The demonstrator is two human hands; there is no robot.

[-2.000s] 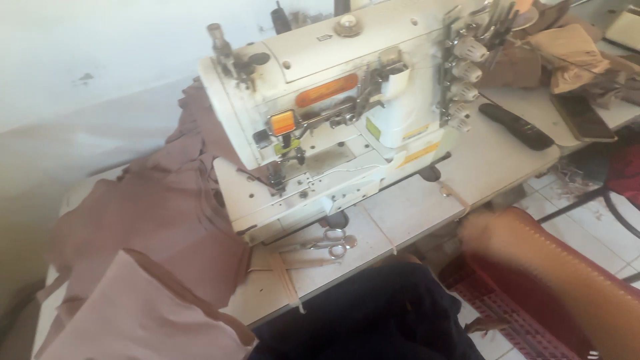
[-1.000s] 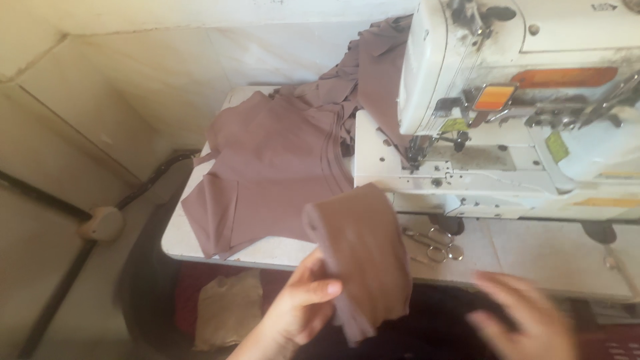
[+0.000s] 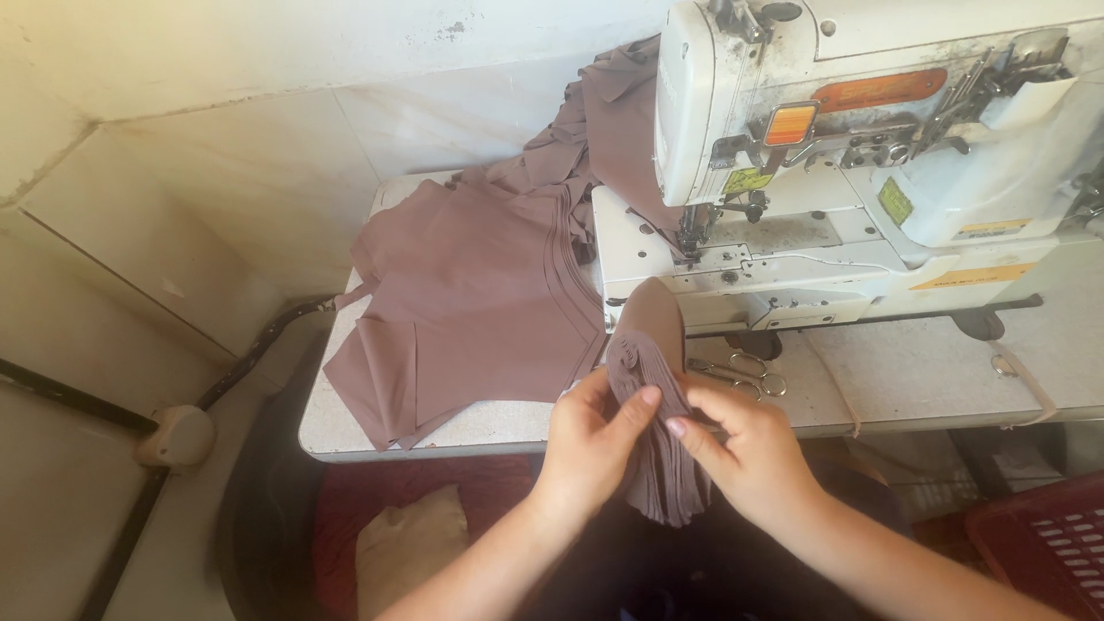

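My left hand [image 3: 591, 435] and my right hand [image 3: 746, 435] both grip a folded stack of mauve-brown fabric pieces [image 3: 664, 466], its layered edges facing me, thumbs on the near side. Just beyond it stands a white industrial sewing machine [image 3: 871, 285]; its needle area [image 3: 694, 233] has brown fabric beside it. To the left, a pile of flat cut fabric pieces [image 3: 483, 293] lies on the table, with more bunched fabric [image 3: 552, 147] behind. Small metal scissors [image 3: 746, 375] lie on the table behind my right hand, partly hidden by it.
The table's rounded front left corner [image 3: 315, 440] is near. Below it a dark tub [image 3: 259, 517] holds red cloth [image 3: 345, 535] and a beige cloth piece [image 3: 414, 543]. A red plastic basket [image 3: 1044, 535] stands at lower right. Cords [image 3: 832, 379] cross the table edge.
My right hand, apart from the fabric one second ago, now grips it together with my left hand. The stack has turned so its layered edges show. The view has swung left since the first frame.
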